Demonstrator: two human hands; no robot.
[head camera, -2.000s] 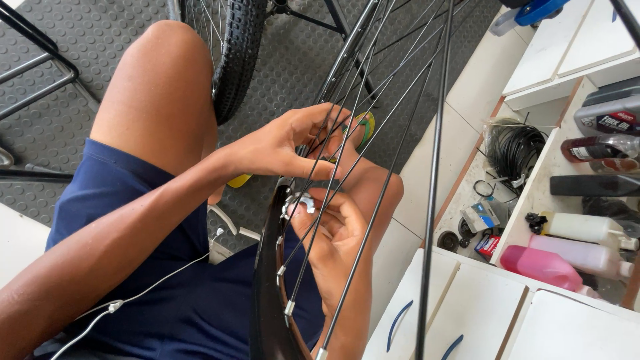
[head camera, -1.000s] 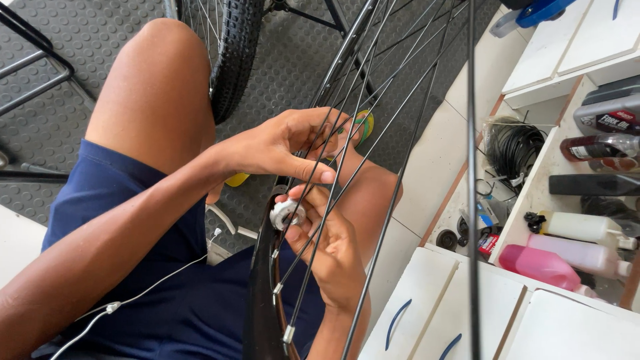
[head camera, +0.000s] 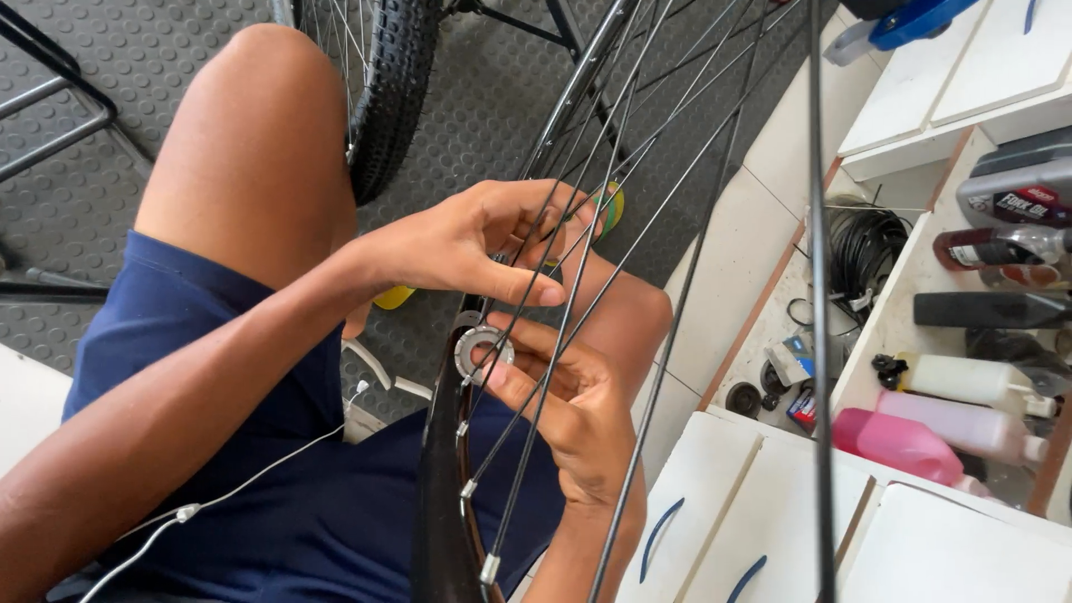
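My right hand (head camera: 578, 402) holds a round metal spoke wrench (head camera: 484, 354) between thumb and fingertips, among the spokes and beside the black wheel rim (head camera: 444, 469). The wrench's notched, ring-shaped face shows; whether it sits on a nipple I cannot tell. Silver spoke nipples (head camera: 469, 488) line the rim below it. Above, my left hand (head camera: 494, 243) reaches to the black spokes (head camera: 584, 280), its thumb apart from the curled fingers. Its fingertips are partly behind the spokes, and no tool shows in it.
A knobby bicycle tire (head camera: 394, 100) stands beyond my knee on the studded rubber mat (head camera: 469, 100). Metal stand tubes (head camera: 50, 92) are at left. At right, an open drawer (head camera: 888, 335) holds bottles and coiled black cable (head camera: 863, 251). A white cord (head camera: 243, 494) crosses my shorts.
The spoke wrench has turned in my right fingers, showing its round face. My left thumb has moved out from the spoke area near the wrench, and the near spokes have shifted right.
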